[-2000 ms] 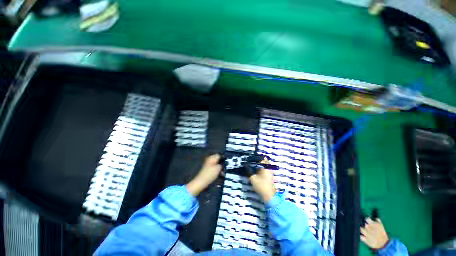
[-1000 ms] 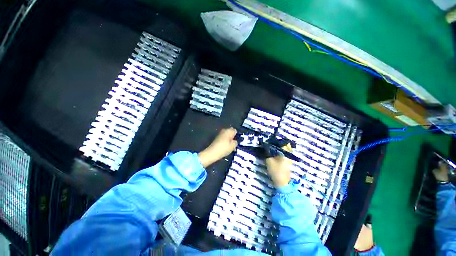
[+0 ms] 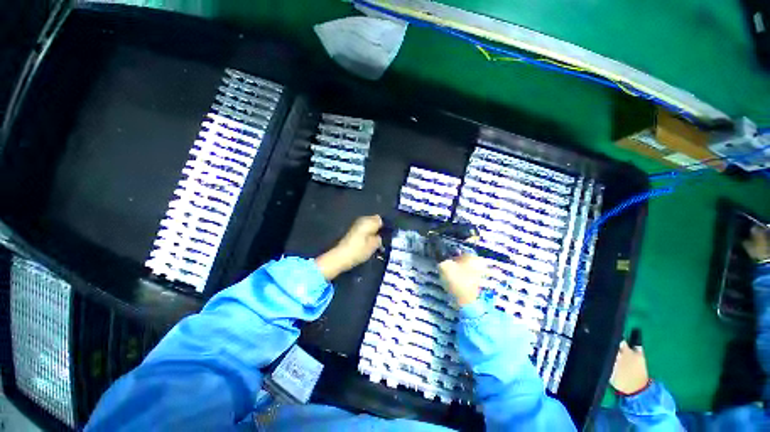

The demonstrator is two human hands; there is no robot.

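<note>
Silver-white toothed parts [image 3: 414, 312] lie in tight rows in the right black tray [image 3: 329, 337]. My left hand [image 3: 359, 243] is left of the middle column, its fingers pinched on the end of a dark, narrow part [image 3: 387, 233]; the rest of it is hard to tell against the rows. My right hand [image 3: 462, 274] is closed around a black hand tool [image 3: 452, 240] over the rows. The tool's jaws are blurred, so I cannot tell whether they touch the part. Two small groups of parts [image 3: 342, 152] [image 3: 429, 192] lie higher in the tray.
The left black tray [image 3: 110, 126] holds one slanted column of parts [image 3: 211, 186]. More parts [image 3: 40, 337] show at lower left. A blue hose [image 3: 629, 201] crosses the right tray's edge. A pale wrap [image 3: 363, 44] and a carton [image 3: 663, 135] lie behind. Another person's hand [image 3: 631, 369] is at lower right.
Since a second ago the view has shifted slightly. The white-dotted face of the part between my hands no longer shows clearly. My right hand still holds the tool. Earlier the view tilted and moved down from the bench.
</note>
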